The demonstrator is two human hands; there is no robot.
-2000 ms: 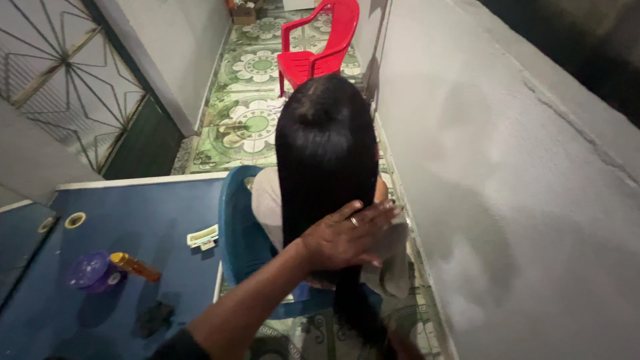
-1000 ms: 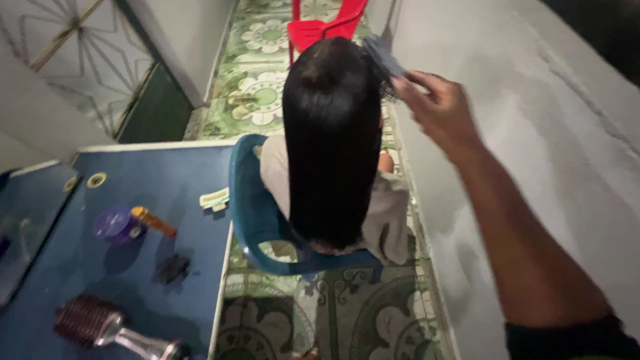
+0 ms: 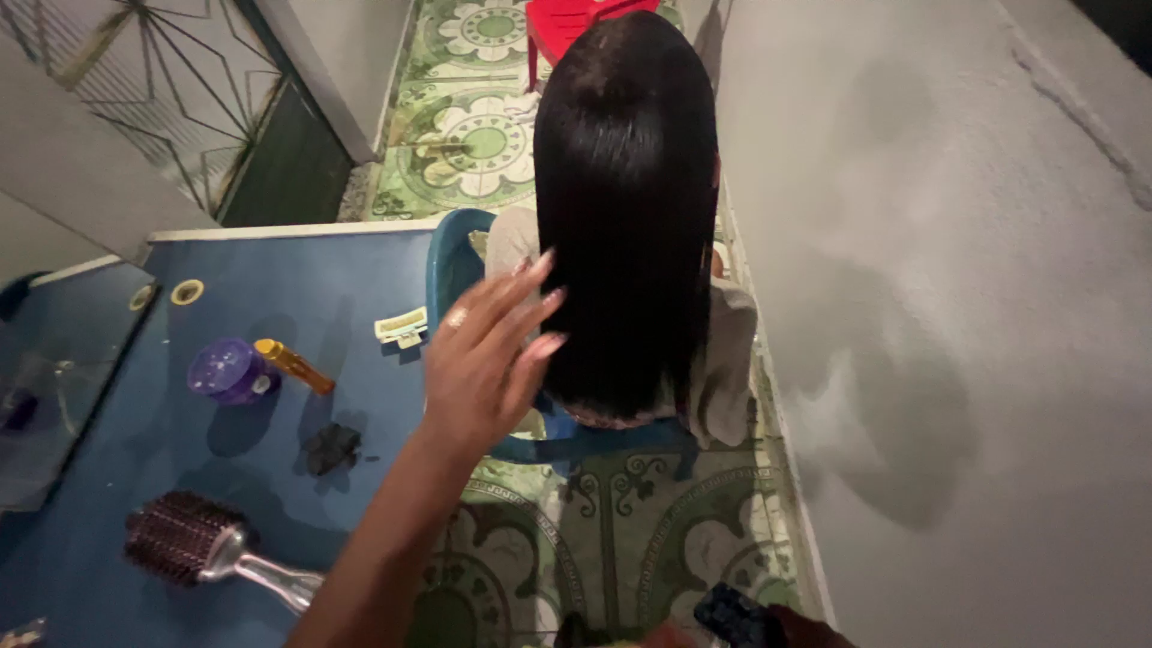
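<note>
A person with long, straight black hair point(image 3: 625, 216) sits in a blue plastic chair point(image 3: 450, 261), back to the camera. Beside the left edge of the hair is my left hand point(image 3: 490, 346), its fingers spread and nothing held; a ring shows on one finger. At the bottom edge, mostly cut off, my right hand point(image 3: 805, 630) grips a dark object point(image 3: 733, 615), which appears to be the hairbrush. Its bristles and handle are not clear here. The hair hangs loose and smooth down the person's back.
On the blue table point(image 3: 270, 261) at left lie a large round hairbrush point(image 3: 180, 540), a purple container point(image 3: 229, 369), an orange bottle point(image 3: 295, 364), a pale hair claw clip point(image 3: 401, 328) and a black item point(image 3: 331, 448). A wall point(image 3: 900, 315) runs along the right; a red chair point(image 3: 567, 27) stands beyond.
My right hand has moved from beside the person's head down to the bottom edge, with the brush. My left hand has come into view at the hair's left side.
</note>
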